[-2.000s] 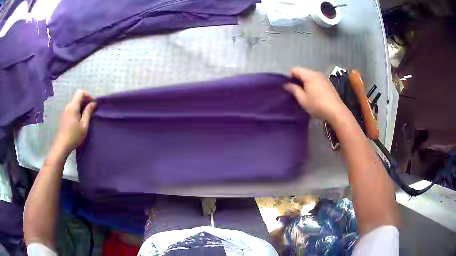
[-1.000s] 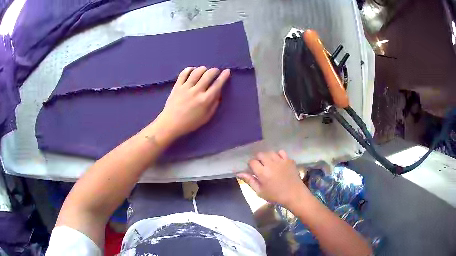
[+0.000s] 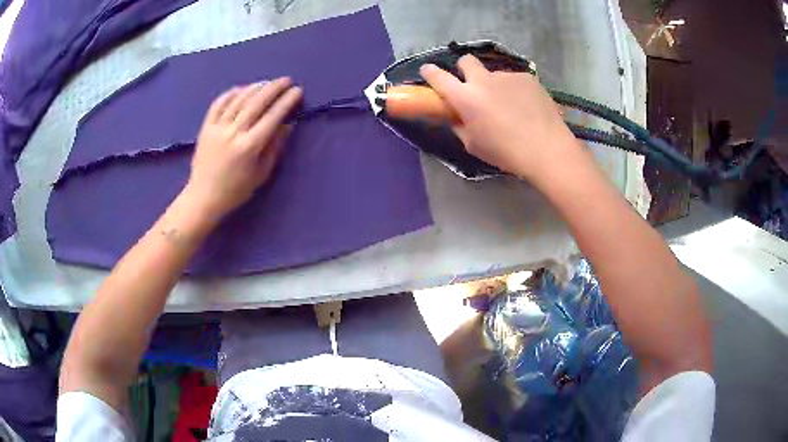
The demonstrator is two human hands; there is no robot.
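A purple panel (image 3: 346, 181) lies flat on the pale pressing table, with its raised seam (image 3: 130, 158) running lengthwise. My left hand (image 3: 242, 138) rests on the panel over the seam, fingers pointing right; whether it pinches the seam is hidden. My right hand (image 3: 492, 108) is closed around the orange handle of the black steam iron (image 3: 441, 138). The iron's pointed tip is on the seam near the panel's straight right edge, and its body extends right over the table cover.
More purple pieces (image 3: 60, 60) are heaped at the far left. The iron's dark hoses (image 3: 622, 134) run right past the table's rounded edge (image 3: 635, 104). Clear bluish plastic bags (image 3: 553, 345) are below the near edge at right.
The panel, first held up by both hands, now lies flat with its ridged seam up. My right hand has taken the iron and turned it, tip left, onto the seam. My left hand has slid left.
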